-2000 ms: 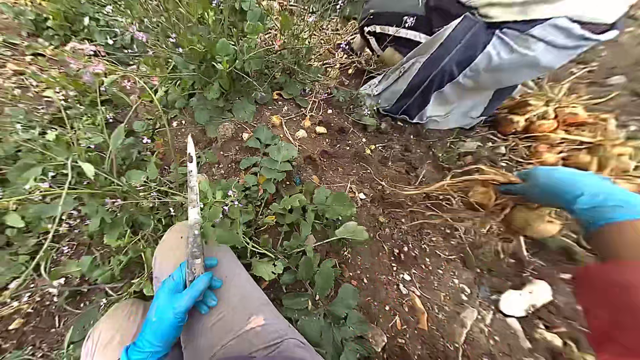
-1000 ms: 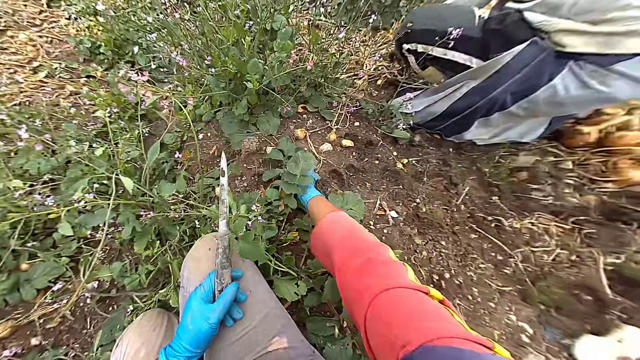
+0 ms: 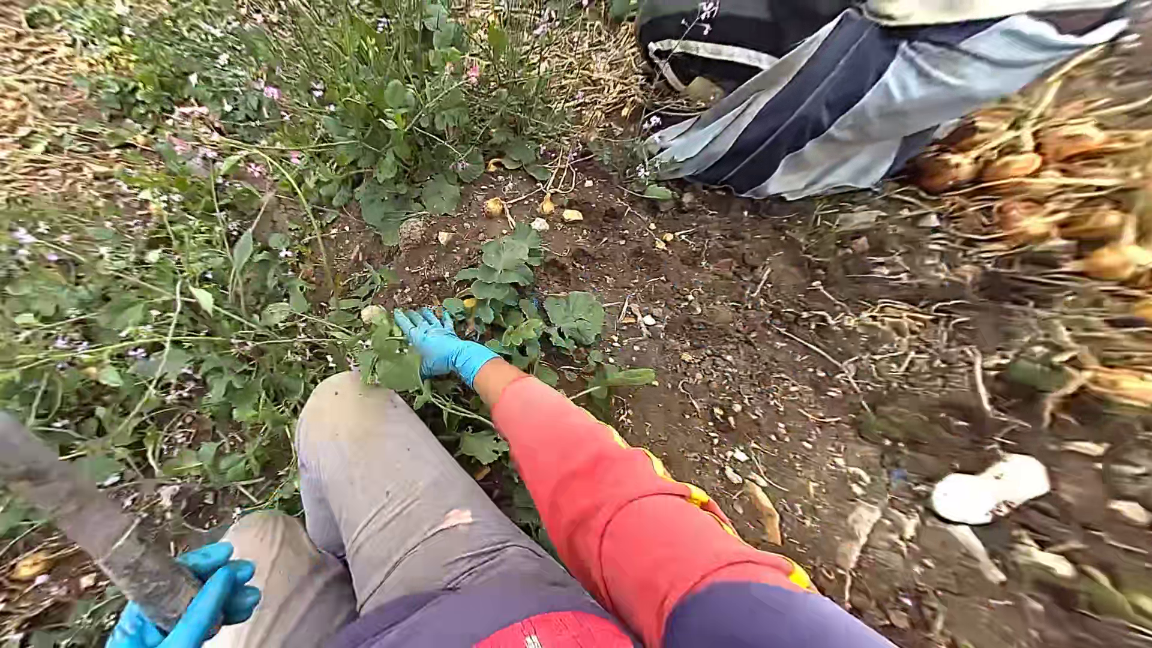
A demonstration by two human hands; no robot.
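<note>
My left hand point(image 3: 193, 598), in a blue glove at the lower left, is closed around a long, dirt-caked knife point(image 3: 94, 522), whose far end runs out of view at the left edge. My right hand point(image 3: 436, 345), also gloved in blue, reaches into low green weeds point(image 3: 508, 270) just beyond my knee. Its fingers are spread, and nothing shows in its grasp. The broad leaves point(image 3: 396, 364) beside the palm partly cover it.
Another person's striped cloth garment point(image 3: 810, 108) spreads over the soil at the upper right. Pulled onions point(image 3: 1062, 180) with dry stalks lie beyond it. A white object point(image 3: 990, 489) rests on the dirt at right. Flowering weeds point(image 3: 225, 225) fill the left side.
My right hand was at the onions two seconds ago, then came to the leafy weeds; it is now further left among them. The knife has swung toward the left edge in my left hand.
</note>
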